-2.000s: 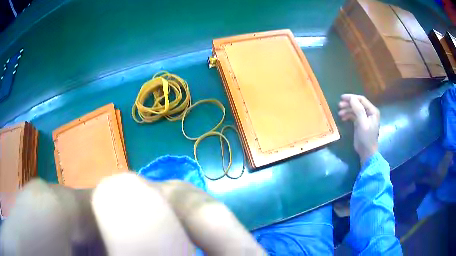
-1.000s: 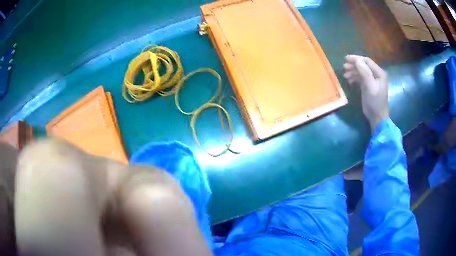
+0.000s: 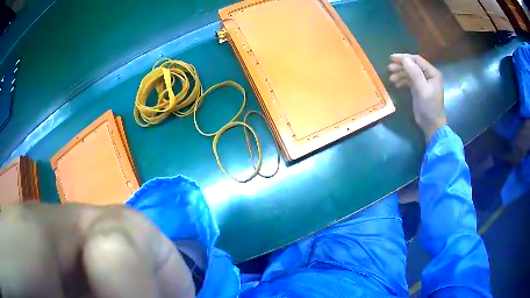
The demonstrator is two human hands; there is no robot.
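A stack of orange fixture plates (image 3: pixel 308 70) lies on the green surface in front of me, with a small yellowish tab at its upper left corner. My right hand (image 3: pixel 419 87) is just right of the stack, not touching it, with fingers together, loosely curled and empty. My left hand (image 3: pixel 99 250) is large, blurred and very close to the camera at the lower left, cut off by the edge. Whether it holds anything cannot be told. A tangled pile of yellow rubber bands (image 3: pixel 168 93) and several single loops (image 3: pixel 237 152) lie left of the stack.
A smaller-looking orange plate stack (image 3: pixel 96 163) is at the left, partly behind my left hand. Another stack (image 3: pixel 20 180) is at the far left. Banded blocks (image 3: pixel 477 14) stand at the upper right. A blue sleeve (image 3: pixel 521 64) shows at the right edge. The surface's near edge curves below.
The view has shifted, so the plates and bands sit higher in the picture. My left hand has moved within the lower left, still close to the camera. My right hand stays beside the stack.
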